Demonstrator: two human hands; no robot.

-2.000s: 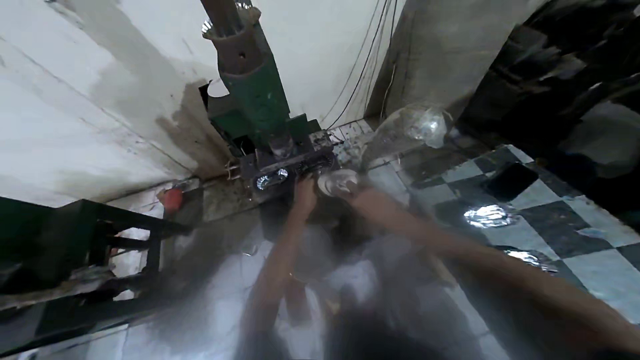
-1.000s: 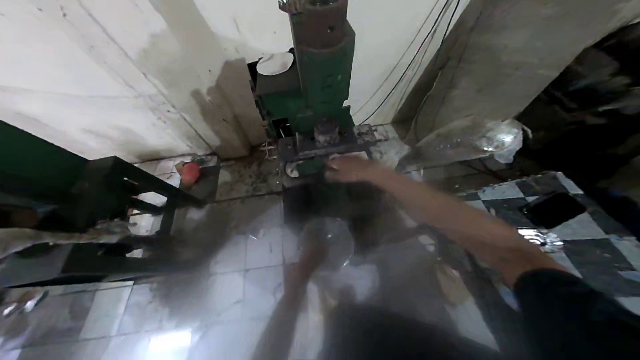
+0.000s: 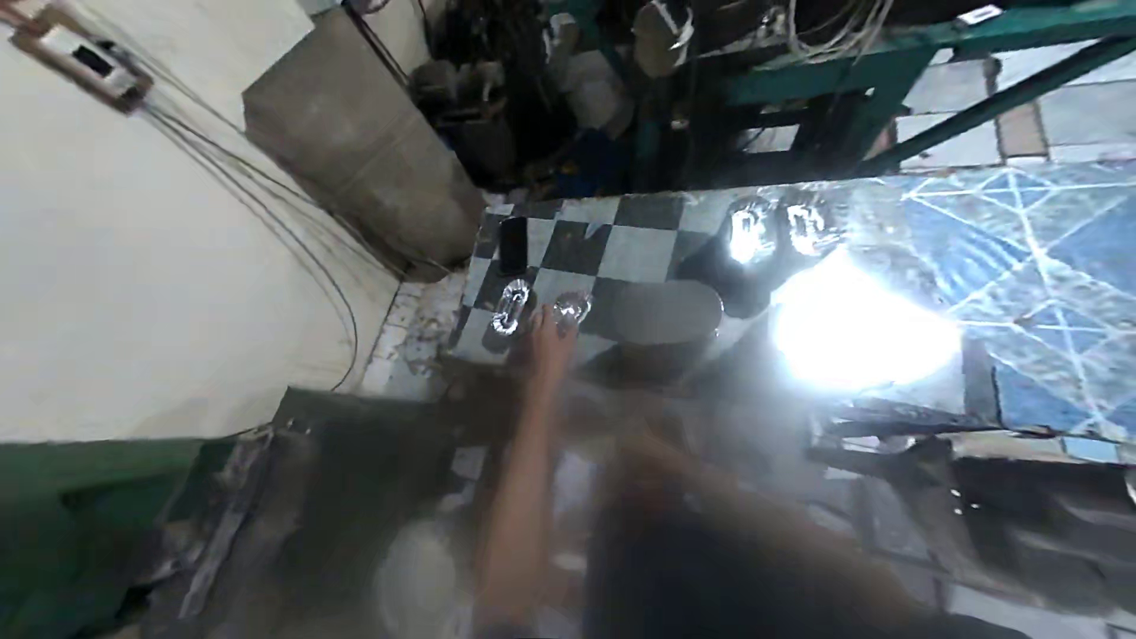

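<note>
My left hand (image 3: 552,339) reaches over a checkered tiled surface (image 3: 643,251), its fingers at the lower edge of a small shiny metal piece (image 3: 571,309). Left of it lies a similar shiny oval piece (image 3: 510,306). A grey oval disc (image 3: 670,312) is to the right of that hand. My right hand (image 3: 655,453) is lower and nearer my body, strongly blurred; whether it holds anything cannot be made out. Two more shiny oval pieces, one at left (image 3: 750,232) and one at right (image 3: 808,229), are at the far right part of the checkered surface.
A dark phone-like object (image 3: 513,246) lies at the surface's left end. Behind stands a green metal frame (image 3: 825,89) amid dark clutter. Cables (image 3: 293,240) hang along the left wall. Bright glare covers part of the right side. Dark machinery (image 3: 231,532) is at lower left.
The view has swung far to the right, from the green machine to the checkered surface. My left hand has moved from low near my body to this surface; my right hand has left the machine.
</note>
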